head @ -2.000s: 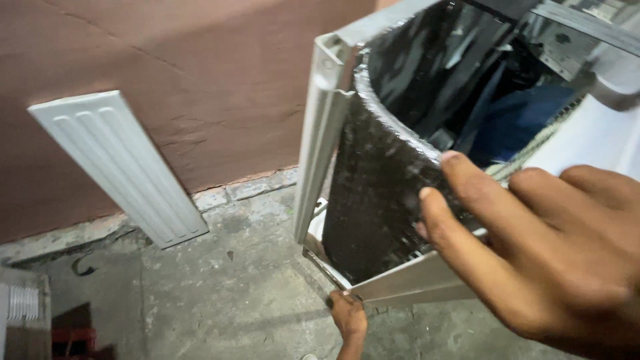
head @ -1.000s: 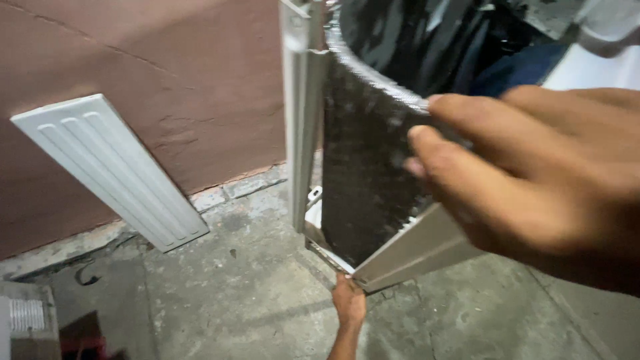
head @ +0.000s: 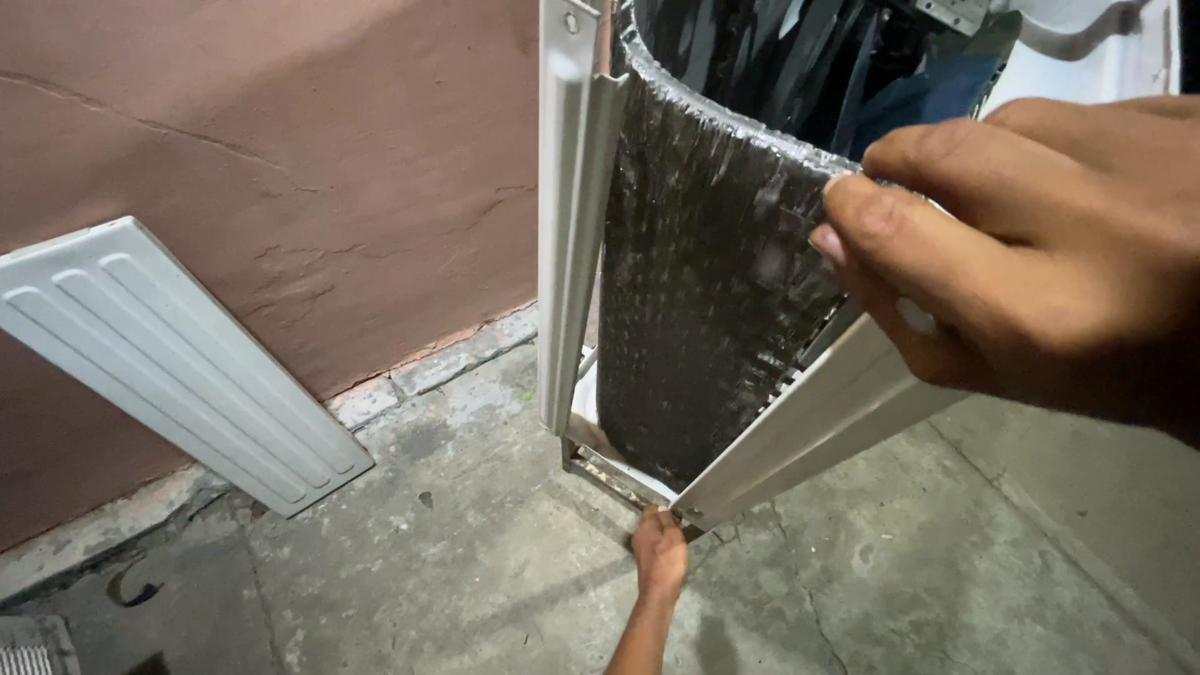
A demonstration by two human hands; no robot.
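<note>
An air-conditioner outdoor unit stands with its curved dark finned coil (head: 712,272) exposed between a pale metal corner post (head: 572,234) and a pale metal panel (head: 825,422). My right hand (head: 1012,234), at upper right, has its thumb and index finger pinched on the coil's silvery top edge; the other fingers are bent and partly hidden. Far below, my left hand (head: 660,548) grips the lower corner of the unit's metal base (head: 619,483), by the foot of the panel. Dark and blue parts show inside the coil's curve.
A loose ribbed pale metal panel (head: 187,366) leans against the reddish wall (head: 375,187) at left. Along the wall's foot runs a rough concrete ledge (head: 450,361). A finned grey object (head: 33,647) lies in the lower left corner, on the cracked concrete floor (head: 422,581).
The unit's corner post and pale panel have shifted and turned in view relative to the leaning panel. Both hands keep their places on the coil's edge and the base corner.
</note>
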